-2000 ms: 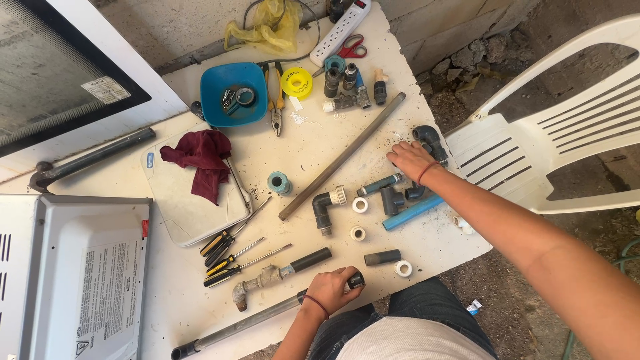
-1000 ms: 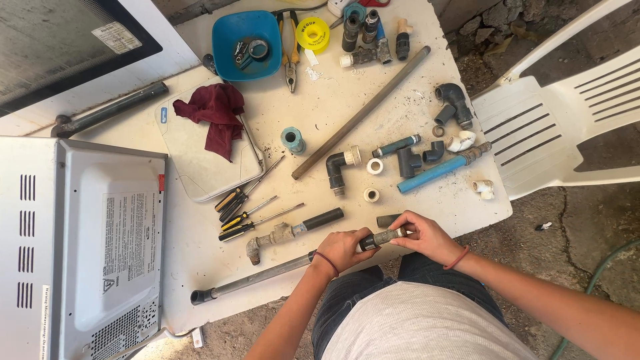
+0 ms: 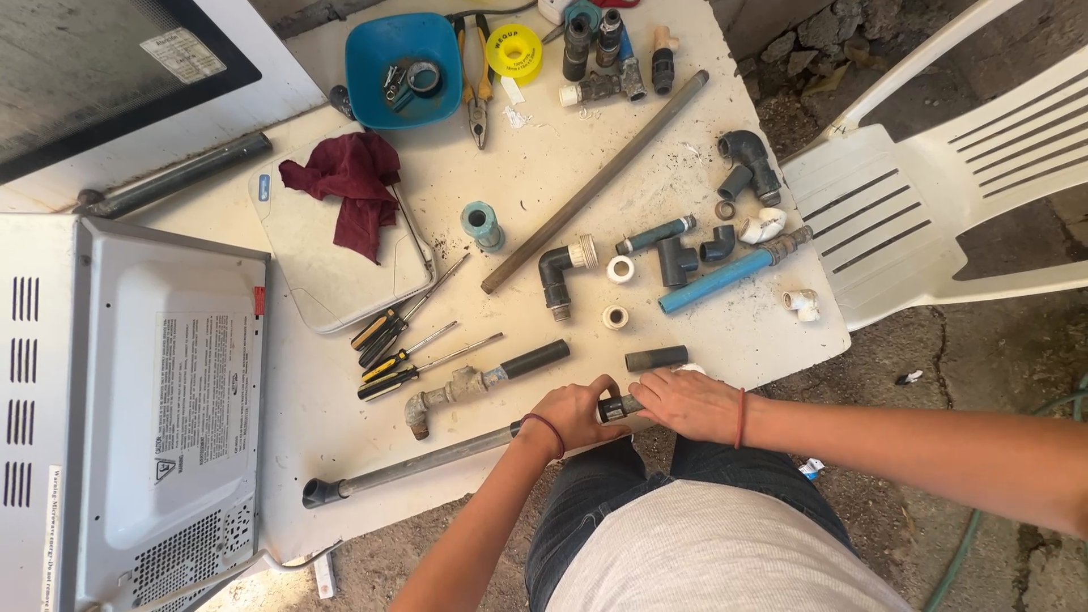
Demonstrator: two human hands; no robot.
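Observation:
My left hand (image 3: 578, 415) grips a long grey pipe (image 3: 425, 463) near its black coupling (image 3: 614, 408), at the front edge of the white table. A black elbow is on the pipe's far left end. My right hand (image 3: 687, 403) is closed around a short fitting at the coupling's right side; my fingers hide most of it. Just above my right hand lies a short dark pipe piece (image 3: 656, 358). A metal pipe assembly with elbow and tee (image 3: 463, 384) lies above my left hand. A white ring fitting (image 3: 615, 317) and a black elbow with a white threaded end (image 3: 557, 276) are farther back.
Screwdrivers (image 3: 387, 361), a long bare pipe (image 3: 595, 183), a blue pipe (image 3: 722, 280) and a black elbow (image 3: 750, 161) lie on the table. Pliers (image 3: 478, 85) and a blue bowl (image 3: 357, 76) stand behind. A microwave oven casing (image 3: 170, 382) is at left, a white plastic chair (image 3: 909, 187) at right.
My right hand has moved from the black fittings at the table's right side to the coupling beside my left hand. It now holds a short fitting there. The view has shifted.

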